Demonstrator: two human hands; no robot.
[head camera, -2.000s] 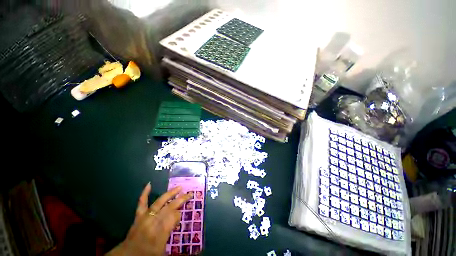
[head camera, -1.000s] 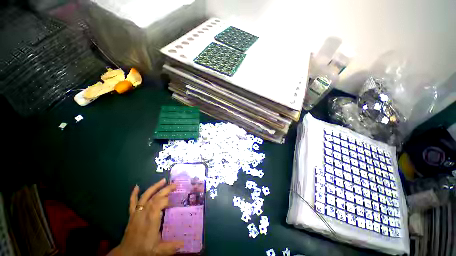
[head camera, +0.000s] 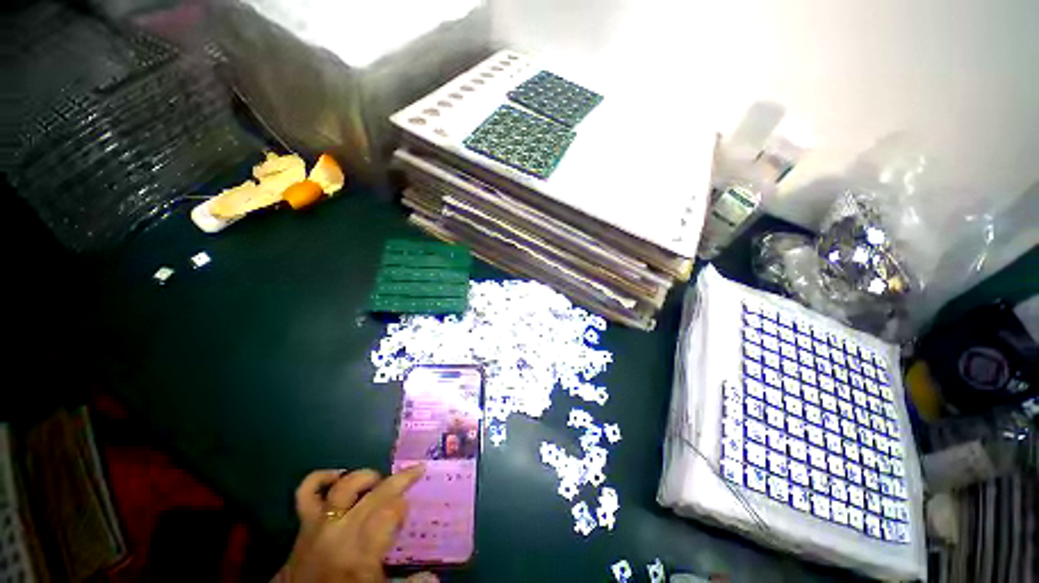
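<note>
A phone (head camera: 439, 501) with a lit pink-purple screen lies on the dark tabletop, its top end against a loose heap of small white square pieces (head camera: 501, 336). My left hand (head camera: 348, 518), with a ring, reaches in from the bottom edge. Its index fingertip touches the screen, the other fingers are bent, and the thumb is mostly cut off at the phone's lower end. It grips nothing. My right hand is not recognisable; only a small pale shape shows at the bottom edge. A plain green panel (head camera: 422, 277) lies behind the heap.
A layered sheet stack (head camera: 638, 171) stands at the back with two green boards (head camera: 521, 140) on top. At right, a white padded stack (head camera: 697, 456) bears a grid of squares (head camera: 820, 421). Behind are a bottle (head camera: 729, 216) and a shiny bag (head camera: 860, 245). Orange peel (head camera: 273, 191) lies back left.
The phone screen changed from a grid of pictures to another page. My left hand's fingers were spread and are now more bent, with the index fingertip on the screen. The view shifted slightly.
</note>
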